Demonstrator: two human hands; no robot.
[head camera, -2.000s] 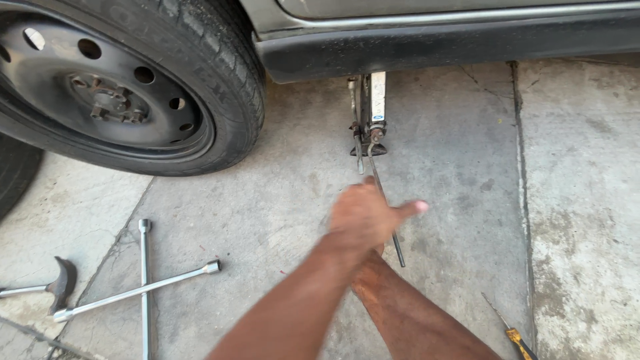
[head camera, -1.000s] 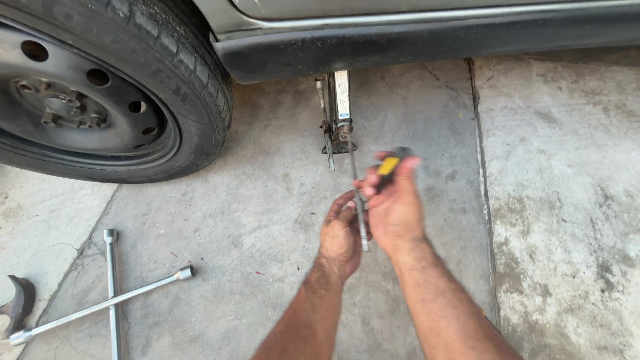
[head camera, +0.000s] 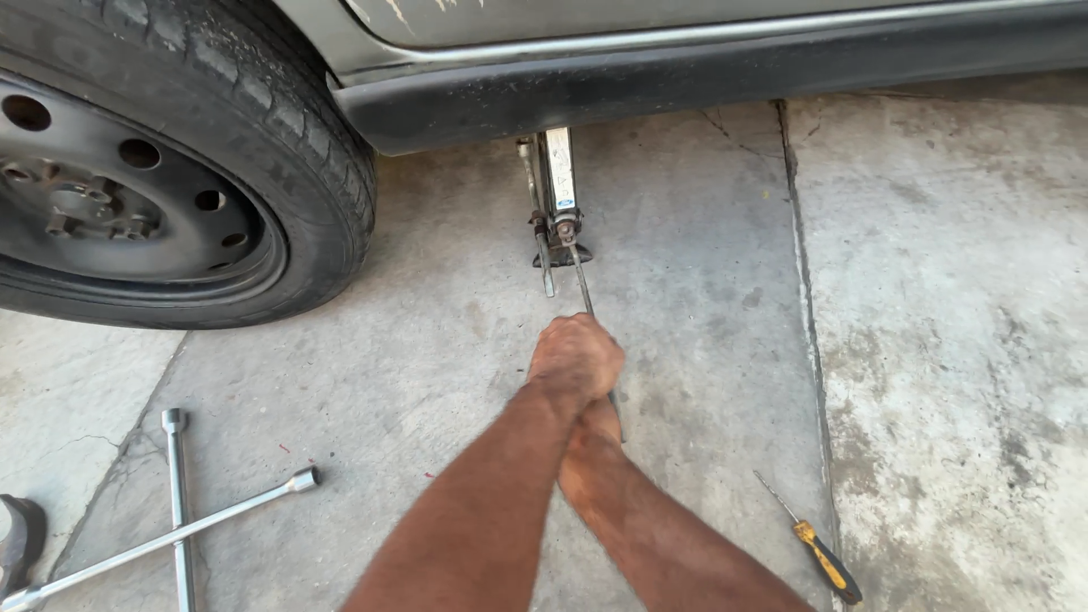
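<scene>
My left hand (head camera: 580, 353) is closed in a fist around a thin metal rod (head camera: 583, 280). The rod runs from the near end of a car jack (head camera: 561, 170) under the sill, and its lower end shows beside my wrist. My left wrist crosses over my right hand (head camera: 600, 420), which lies against the rod; its fingers are hidden. Just left of the jack is another metal bar (head camera: 545, 263) with a flattened tip. A yellow-and-black screwdriver (head camera: 818, 551) lies on the concrete to the right of my forearms.
Above the jack runs the car's black sill trim (head camera: 595, 89). A car wheel with a black steel rim (head camera: 170, 183) stands upper left. A four-way lug wrench (head camera: 178, 534) lies lower left, beside a dark curved metal tool head (head camera: 24, 540). A joint (head camera: 807, 306) crosses the concrete at right.
One second ago my right hand held the yellow-and-black screwdriver, raised beside the rod; now it lies on the ground at right. My hands have come together, with my left wrist over the right.
</scene>
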